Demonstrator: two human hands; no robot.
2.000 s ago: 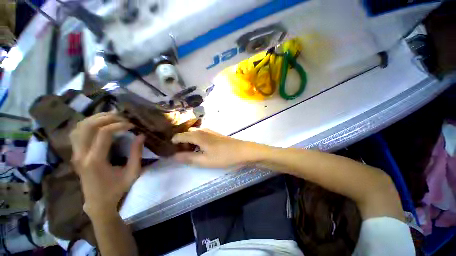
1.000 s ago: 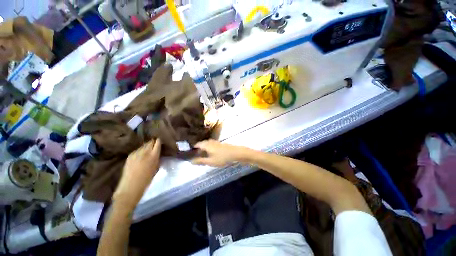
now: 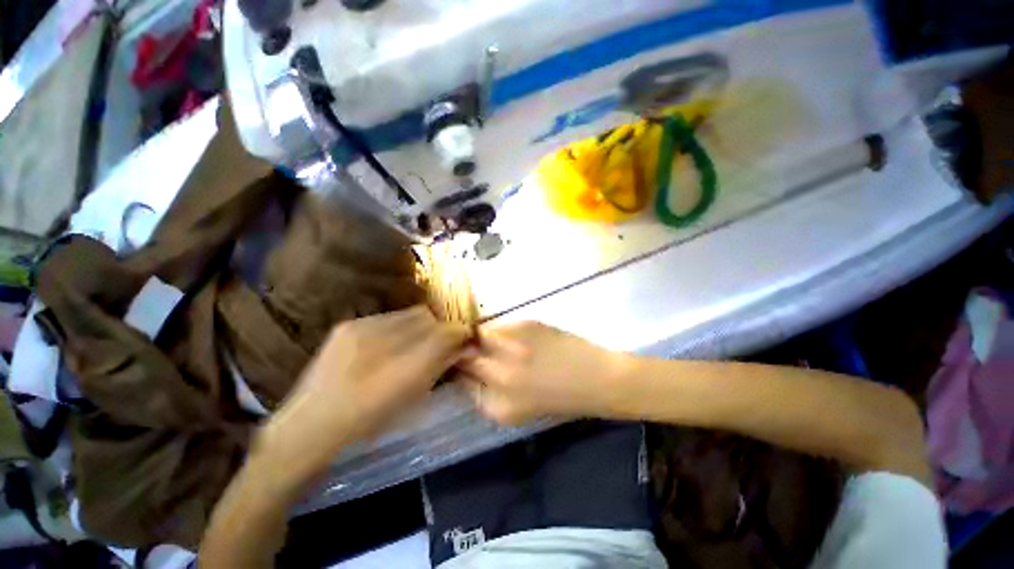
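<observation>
Brown fabric (image 3: 334, 261) lies bunched on the machine table, left of and under the needle area of the white sewing machine (image 3: 367, 67). My left hand (image 3: 367, 372) holds the fabric's near edge in its fingers, slightly blurred. My right hand (image 3: 539, 372) pinches the same edge just right of it; the fingertips of both hands meet. The fabric between the fingertips and the presser foot (image 3: 434, 222) is brightly lit. The needle itself cannot be made out. White pieces (image 3: 152, 307) show among the brown cloth at the left.
A yellow cloth (image 3: 606, 172) and a green scissor handle (image 3: 684, 172) are at the machine's body, right of the needle area. The silvery table edge (image 3: 367, 472) runs below my hands. Pink cloth (image 3: 973, 400) is at the far right. Brown cloth (image 3: 728, 483) lies below the table.
The view has moved closer to the machine. My left hand has moved right along the fabric edge to meet my right hand. The brown fabric is spread differently, left of the needle.
</observation>
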